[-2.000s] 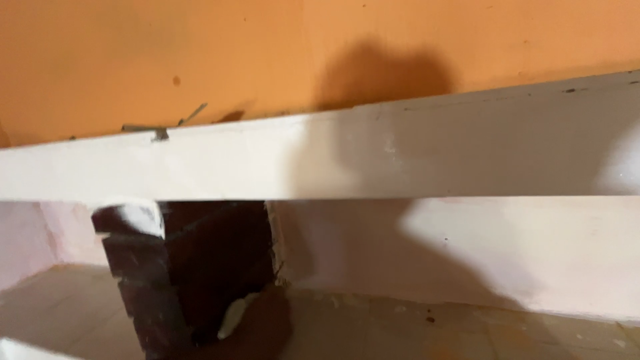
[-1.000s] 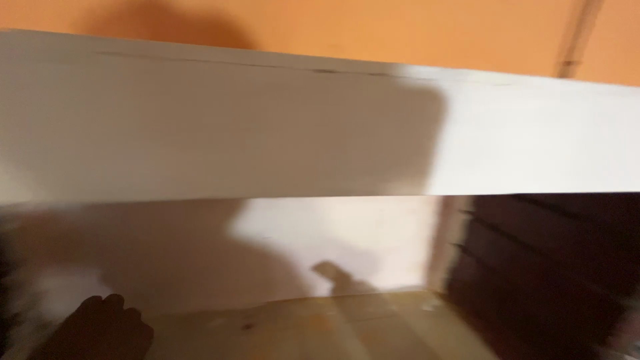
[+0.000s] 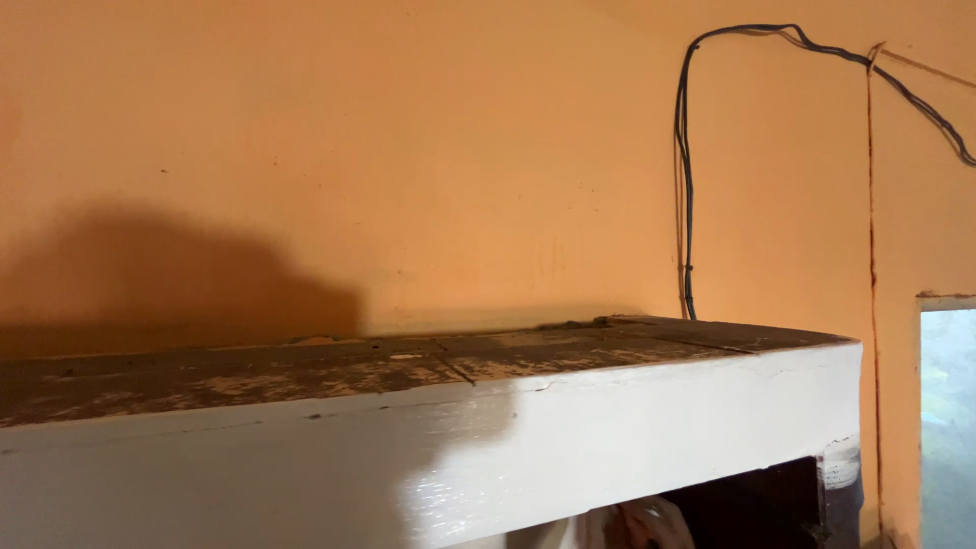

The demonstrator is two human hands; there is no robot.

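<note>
Neither of my hands can be made out in the head view. A white-painted shelf front (image 3: 648, 427) runs across the lower part, with glossy streaks near its middle. On top, the shelf surface (image 3: 503, 354) is brown, worn and dusty, with dark joint lines. Below the front, at the bottom edge, a pale and reddish thing (image 3: 659, 522) shows in part; I cannot tell what it is. Dark shadows fall over the wall and the left half of the shelf front.
Behind the shelf rises an orange wall (image 3: 473, 168). A black cable (image 3: 684, 152) loops up from behind the shelf and runs right. A thin reddish-brown line (image 3: 871, 229) descends the wall. At the right edge is a bright, pale opening (image 3: 948, 427). Dark space lies under the shelf's right end.
The view has shifted a lot, now showing the shelf's top and right end. A dark hand shape at the lower left one second ago is out of view.
</note>
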